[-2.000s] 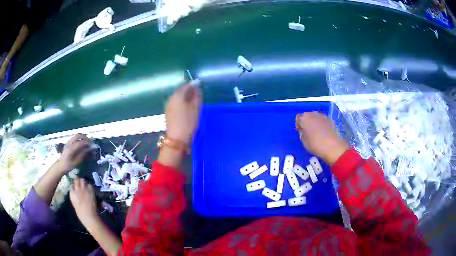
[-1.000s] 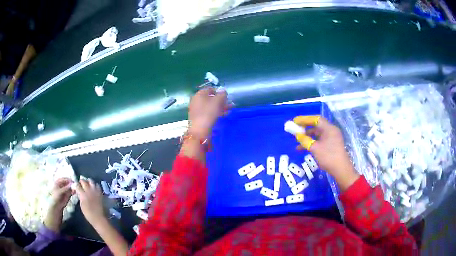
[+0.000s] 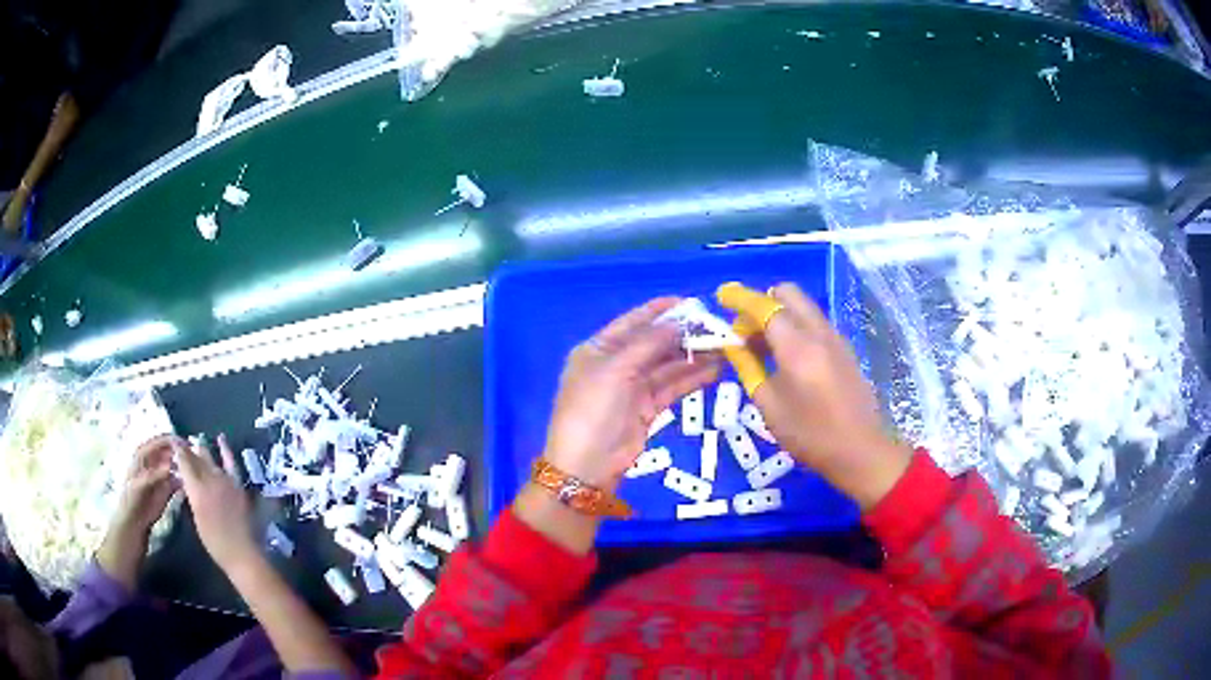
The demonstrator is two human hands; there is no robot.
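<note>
My left hand (image 3: 618, 385) and my right hand (image 3: 804, 372) meet over the blue tray (image 3: 558, 292). Between their fingertips they hold white plastic pieces (image 3: 701, 327), seemingly a stemmed part and a cover; the exact fit is hidden by fingers and blur. My right hand wears yellow finger cots on its thumb and fingers. Several white two-hole covers (image 3: 757, 500) lie in the tray below my hands, some hidden behind them.
A pile of stemmed parts (image 3: 332, 445) lies left of the tray. A clear bag of white pieces (image 3: 1062, 359) is at right. The green belt (image 3: 704, 146) carries scattered parts. A person's hands (image 3: 199, 492) in purple sleeves work at far left beside another bag (image 3: 67, 465).
My left hand has come back from the belt edge to over the tray, and my right hand has moved left to meet it. The belt parts have shifted left.
</note>
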